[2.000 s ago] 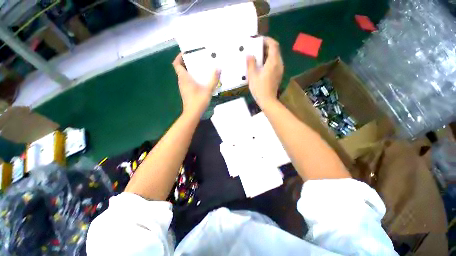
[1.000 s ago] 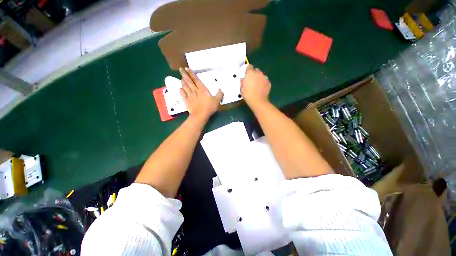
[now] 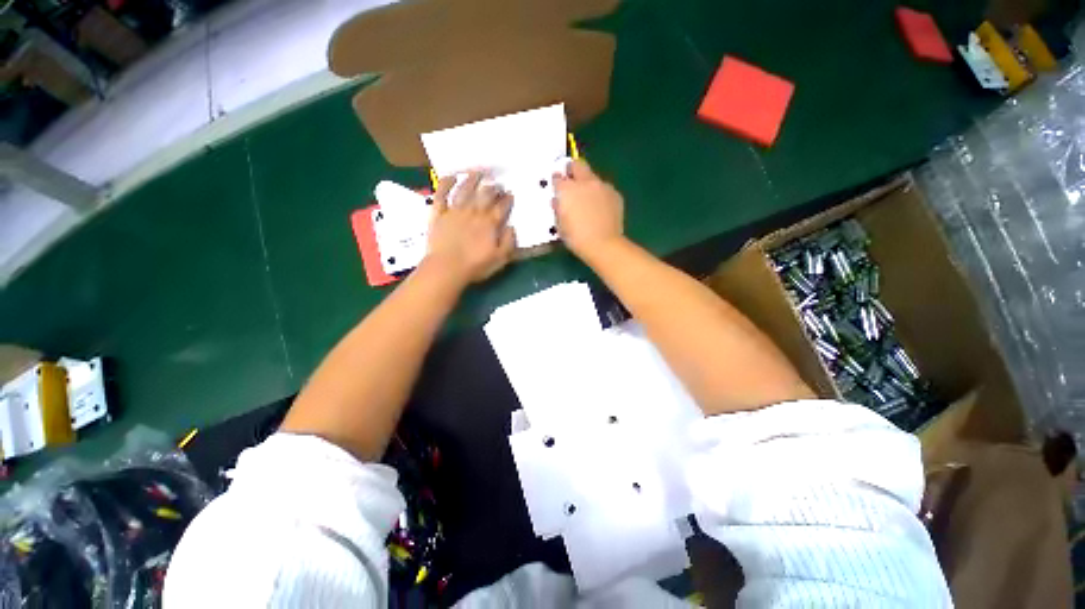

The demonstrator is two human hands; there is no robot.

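Observation:
A retail box with a standing brown cardboard lid (image 3: 488, 77) is open on the green belt. A white insert (image 3: 500, 145) with dark holes lies in it, its rear flap upright. My left hand (image 3: 474, 228) lies on the insert's left part, fingers spread and a little blurred. My right hand (image 3: 588, 214) holds the insert's right edge at the box side. A small white piece (image 3: 405, 230) lies left of the box on a red square (image 3: 371, 246). Part of the insert is hidden under my hands.
Stacked white inserts (image 3: 607, 428) lie on the black bench before me. A carton (image 3: 952, 274) of small silver-green items stands right. Cable bundles (image 3: 419, 523) and a bag of cables (image 3: 101, 523) are at lower left. Another red square (image 3: 747, 101) and yellow boxes lie on the belt.
The insert, held up in both hands earlier, is now down in the open box. Since the last earlier frame, my left hand has shifted slightly on the insert and the view has moved a little.

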